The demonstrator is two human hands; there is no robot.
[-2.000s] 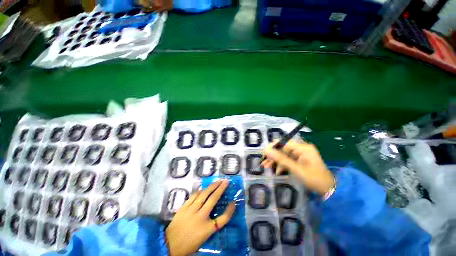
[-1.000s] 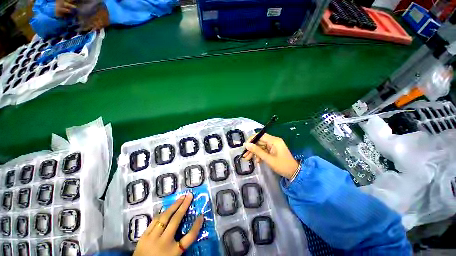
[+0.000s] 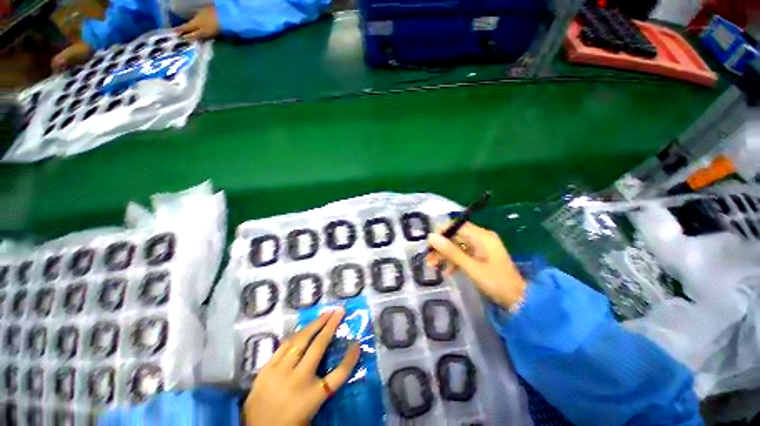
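A whitish tray [image 3: 279,225] with rows of black frame-shaped housings [image 3: 340,235] lies in front of me. A bright blue carrier sheet [image 3: 357,320] lies over its lower middle. My left hand [image 3: 304,366] rests on the sheet with fingers spread, wearing rings. My right hand [image 3: 477,260] holds black tweezers [image 3: 468,215] like a pen, over the tray's right side. Its fingertips are at the housing at the right end of the second row and partly cover it. The tweezer tips are too hidden to tell whether they hold a piece.
Another tray of housings [image 3: 107,295] lies at left. Across the green bench [image 3: 333,150] are a person's hands and a third tray [image 3: 171,114], a dark blue box [image 3: 454,33] and an orange-red parts tray [image 3: 683,62]. A clear liner [image 3: 596,241] and a crumpled white heap [image 3: 667,324] are at right.
The view has swung left, then slightly back right. My left hand stays on the blue sheet. My right hand, with the tweezers, stays around the right end of the second row.
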